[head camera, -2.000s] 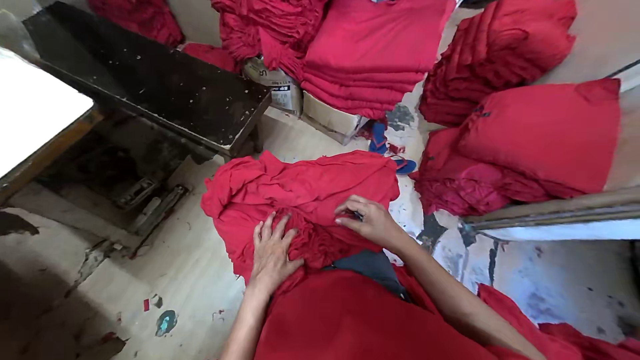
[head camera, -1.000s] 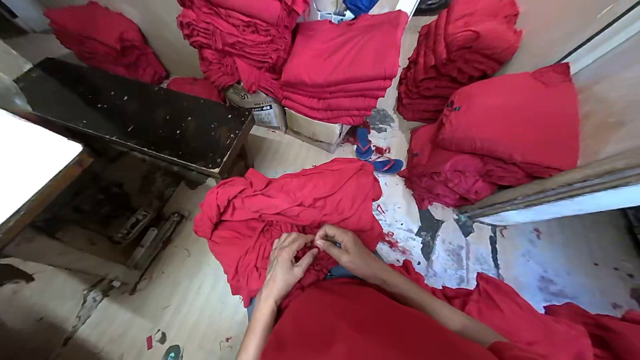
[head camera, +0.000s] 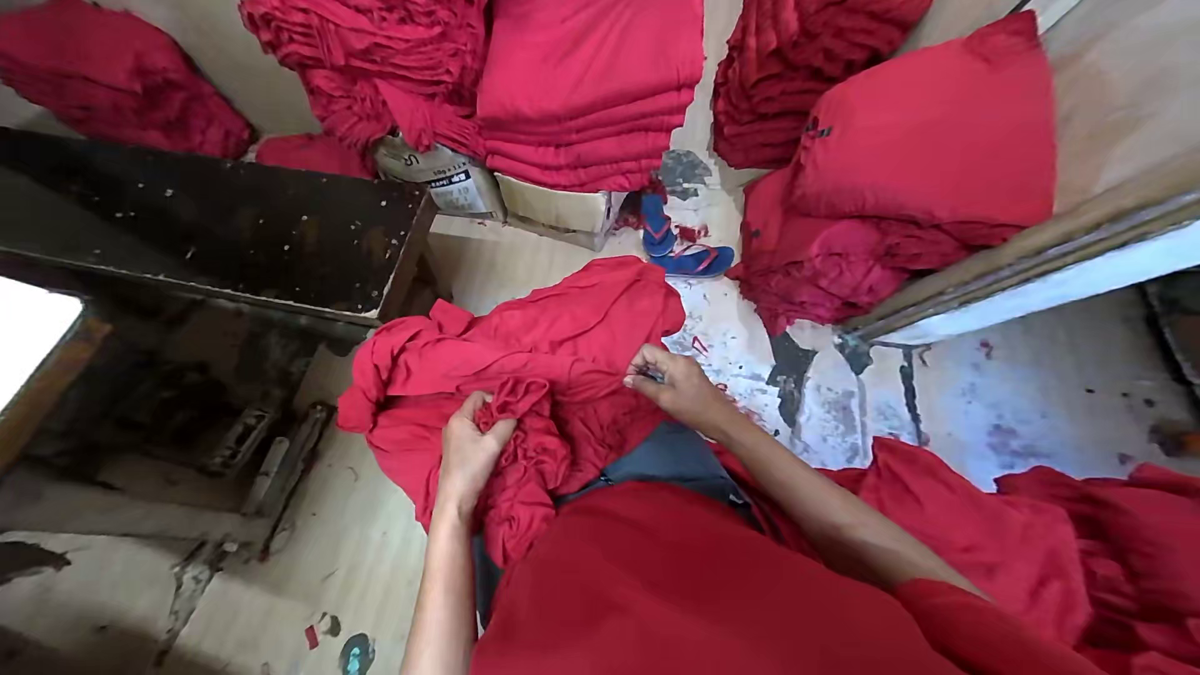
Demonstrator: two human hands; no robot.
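Red fabric lies bunched across my lap and beyond my knees. My left hand grips a gathered fold of it between thumb and fingers. To the right of that fold, my right hand is raised at the cloth's right part, with its fingers curled and fingertips close together. Something small and dark shows at those fingers, too small to name; whether they also pinch cloth or thread cannot be told.
A dark wooden bench stands at left. Folded red cloth stacks rest by a cardboard box and a printed sack. Blue flip-flops lie on the floor. More red cloth is piled at right, beside a wooden-edged frame.
My hands were together over the cloth one second ago; now they are apart, the right one farther right. My left hand now holds a bunched fold.
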